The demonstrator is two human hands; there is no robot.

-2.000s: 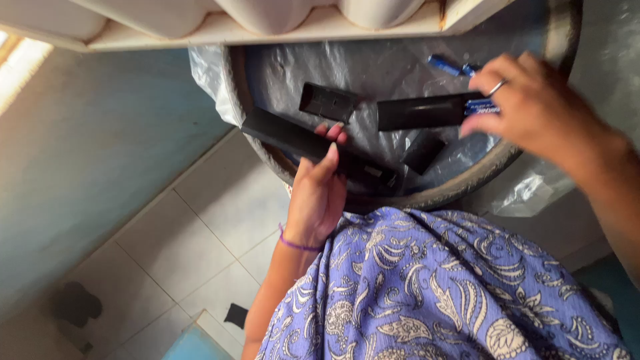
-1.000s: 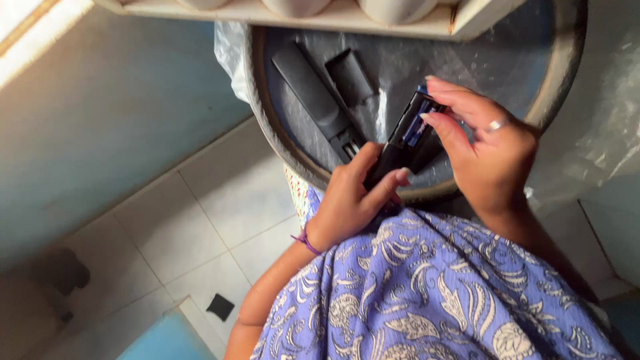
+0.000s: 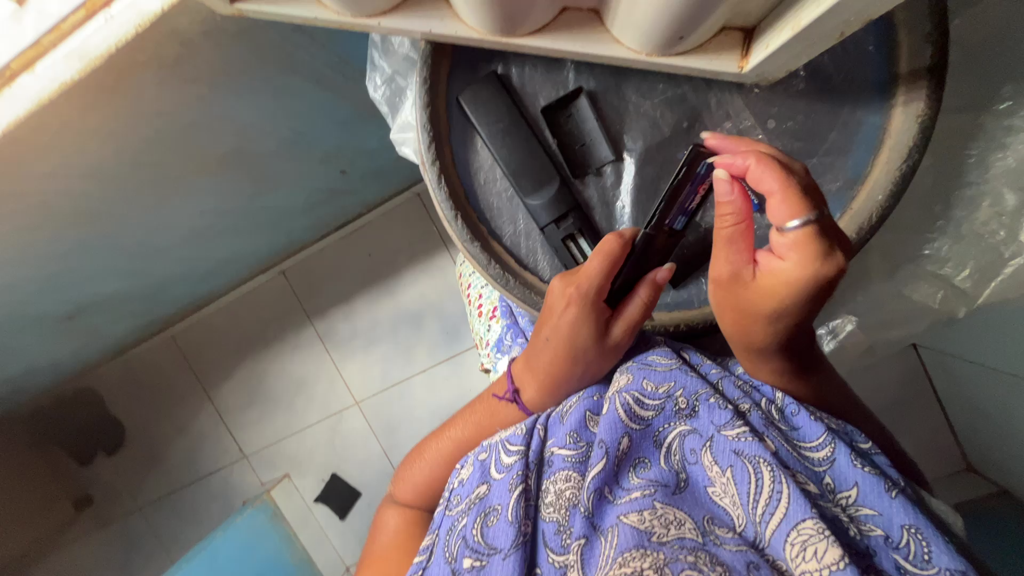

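My left hand [image 3: 588, 316] grips the lower end of a black remote control [image 3: 660, 228], turned with its battery compartment showing. Blue batteries [image 3: 690, 194] lie in that compartment. At the remote's upper end, my right hand [image 3: 772, 216] has its thumb and fingertips touching the remote or a battery; which one is unclear. A second dark remote control [image 3: 520, 152] rests left of it on the round surface, its small compartment open. Between the two remotes sits a black battery cover [image 3: 578, 132]. Another blue battery [image 3: 754, 197] shows partly behind my right fingers.
Plastic sheeting covers the round tub or table, whose raised rim [image 3: 448, 192] curves around the items. A white rack [image 3: 640, 56] overhangs its far side. Below left are floor tiles [image 3: 312, 344] with a small black piece [image 3: 338, 496], and a blue wall [image 3: 240, 152].
Two seconds ago my left hand was on the other remote and my right hand held a battery at this one's end. Now my left hand grips this remote, with batteries in its compartment.
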